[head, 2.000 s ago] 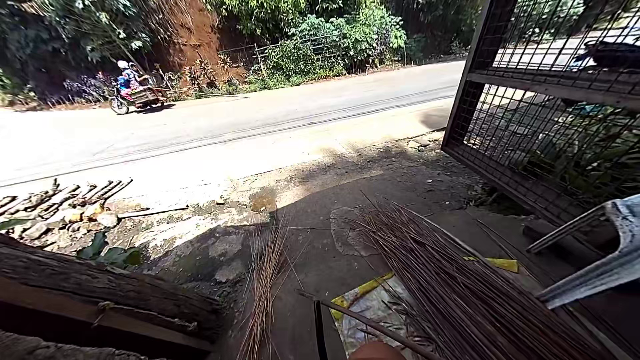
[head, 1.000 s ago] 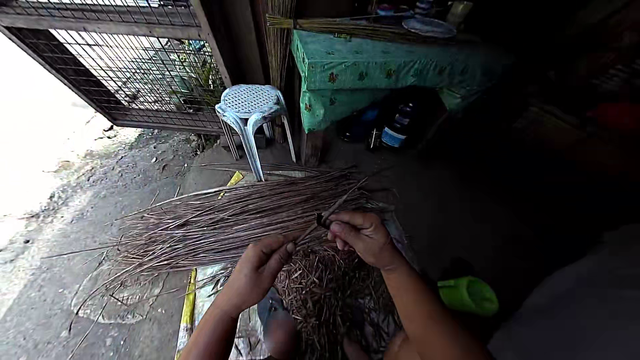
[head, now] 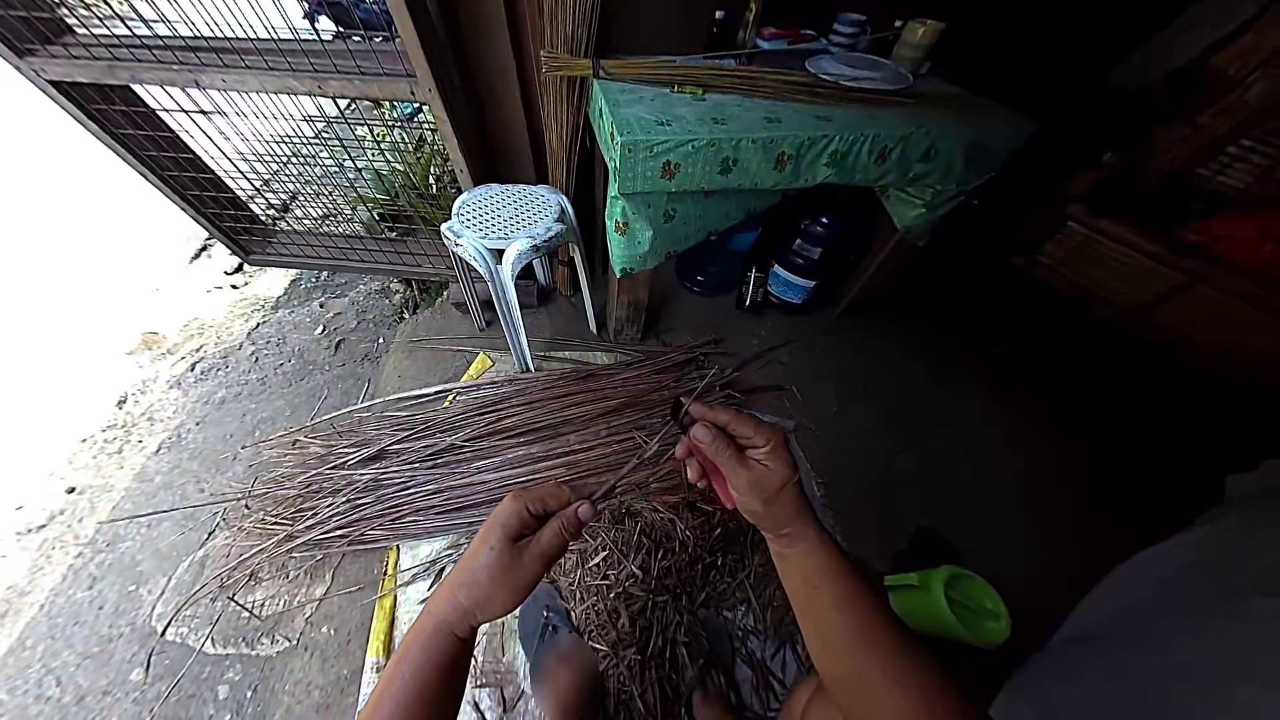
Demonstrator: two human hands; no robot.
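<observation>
My left hand (head: 520, 545) pinches a thin brown stick (head: 630, 465), likely a dried leaf rib, between thumb and fingers. The stick slants up to my right hand (head: 745, 465), which is closed around a small tool with a red handle (head: 712, 475) and a dark end at the stick. Beyond and left of both hands lies a large bundle of long thin brown sticks (head: 430, 455) on a sheet with yellow edges. Below the hands, a heap of brown shavings (head: 650, 590) lies around my feet.
A white plastic stool (head: 508, 215) stands behind the bundle, beside a table with a green patterned cloth (head: 720, 140). Water containers (head: 795, 265) are under the table. A green plastic pitcher (head: 948, 605) sits at the right. A wire-mesh gate (head: 300, 150) stands at the upper left.
The view has swung from the road to the table side. Since one second ago, my left hand has moved down and left along the stick, farther from my right hand.
</observation>
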